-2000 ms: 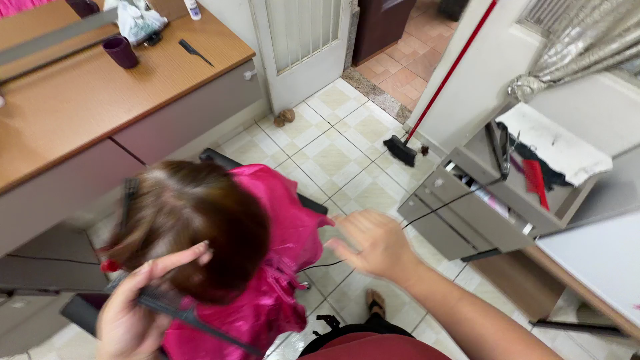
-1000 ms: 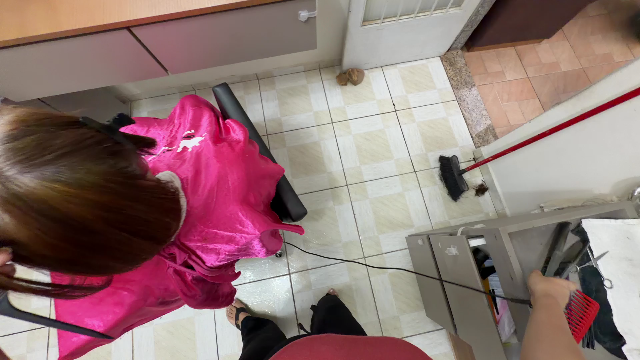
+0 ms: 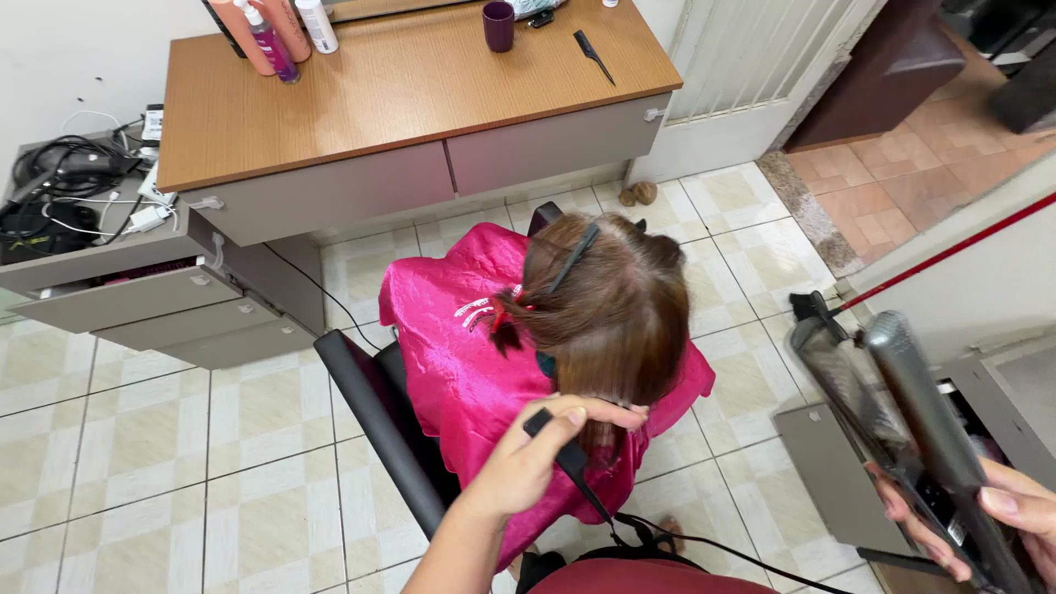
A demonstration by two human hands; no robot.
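Observation:
A seated person's brown hair (image 3: 627,330) is parted, with a dark clip (image 3: 575,257) at the top and a red tie (image 3: 499,316) round one bunch. My left hand (image 3: 549,445) holds a black tail comb (image 3: 569,458) and has a lower section of hair between its extended fingers. At the right edge my right hand (image 3: 957,511) grips a black hair straightener (image 3: 924,412), whose plates stand apart, away from the hair. A bright pink cape (image 3: 462,355) covers the seated person.
A wooden counter (image 3: 396,107) bears bottles (image 3: 272,41), a purple cup (image 3: 498,26) and another comb (image 3: 594,56). Drawers with cables (image 3: 74,190) stand at left, a grey cabinet (image 3: 841,470) at right. A black chair armrest (image 3: 384,437) and a trailing power cord (image 3: 726,544) lie nearby.
My right hand was at the right-hand cabinet by a red comb and now holds the straightener up. The view has swung left, bringing the counter back in.

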